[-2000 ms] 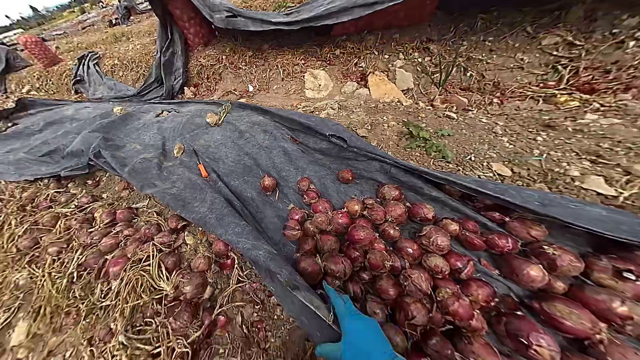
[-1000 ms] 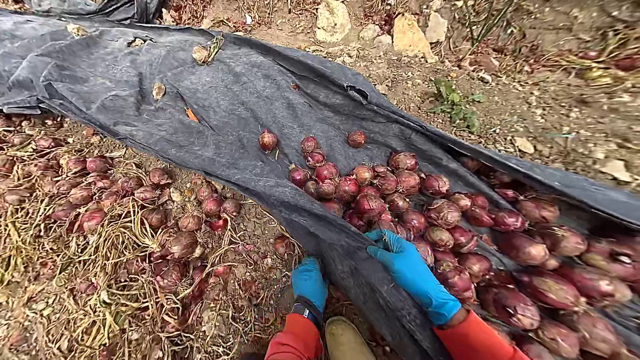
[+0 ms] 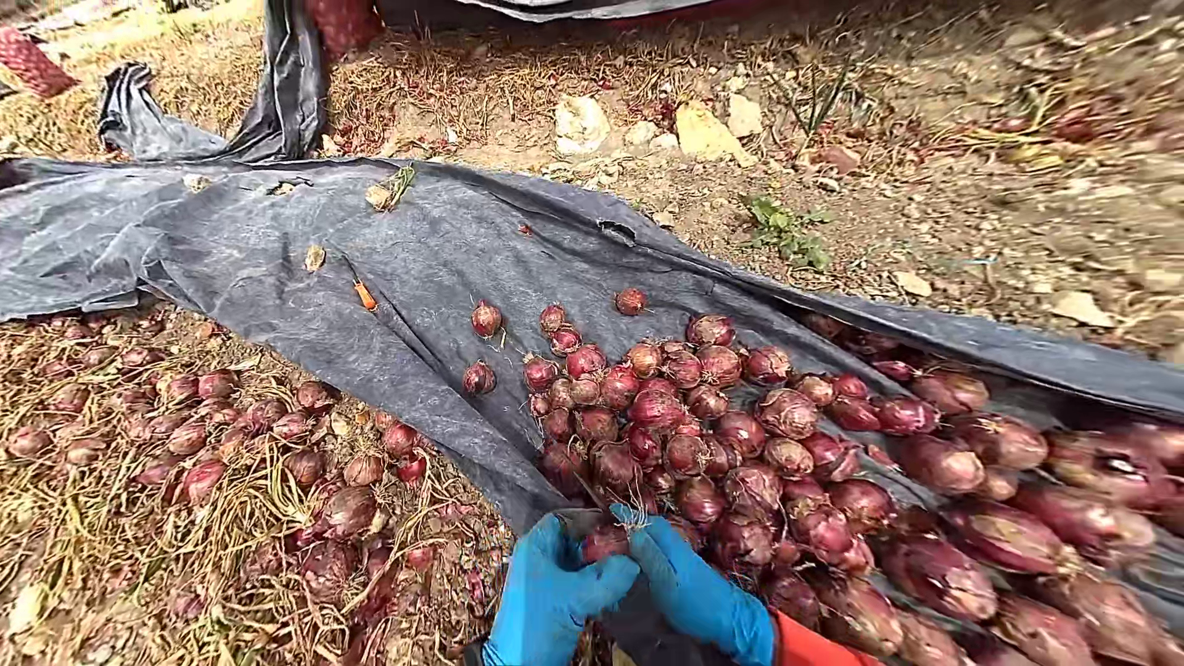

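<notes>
At the bottom centre, my left hand (image 3: 555,587) in a blue glove holds a red onion (image 3: 606,544) by its left side. My right hand (image 3: 694,583), also gloved in blue, meets it from the right, its fingertips at the onion's pale roots (image 3: 633,518). A thin dark edge rises just above the fingers; what it is cannot be told. Beyond the hands a heap of red onions (image 3: 657,407) lies on a grey fabric sheet (image 3: 444,240). Farther left on the sheet rests a small tool with an orange handle (image 3: 365,296).
More onions with dry tops (image 3: 268,444) lie on the soil at the left. Pale stones (image 3: 581,125) and a small green weed (image 3: 786,231) are beyond the sheet. Another piece of dark sheet (image 3: 287,83) and red mesh sacks (image 3: 347,23) stand at the top left.
A second ago my hands were apart at the sheet's near edge; now they are together at an onion. One more loose onion lies at the heap's left side. The view has tilted up.
</notes>
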